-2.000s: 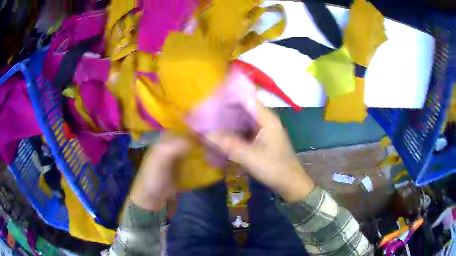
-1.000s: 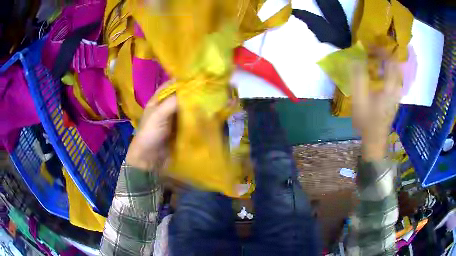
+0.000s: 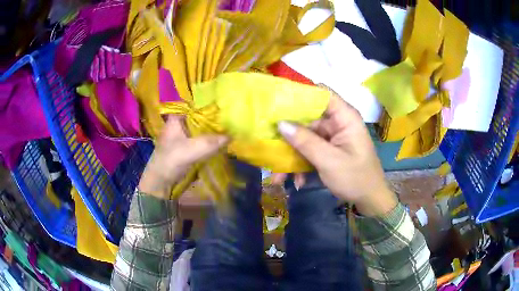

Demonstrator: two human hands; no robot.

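My left hand (image 3: 181,152) grips a thick mustard bundle of cut pieces (image 3: 207,48) at its tied middle. The bundle fans out above the tie, and loose ends hang below the hand. My right hand (image 3: 341,150) pinches the bundle's right end, with the thumb on a lime-yellow piece (image 3: 264,102) that lies over the mustard layers. The right fingers are partly hidden behind the cloth.
A blue plastic crate (image 3: 71,153) with magenta pieces (image 3: 114,105) stands at left, another blue crate (image 3: 484,182) at right. On the white board (image 3: 484,68) lie black strips (image 3: 373,34), a second mustard bundle (image 3: 424,34) and a pink-lilac square (image 3: 457,94). A red strip (image 3: 290,73) is partly covered.
The pink-lilac square held earlier now lies at the board's right. My right hand has come back from the right-hand bundle to the held one and grips its lime-yellow piece.
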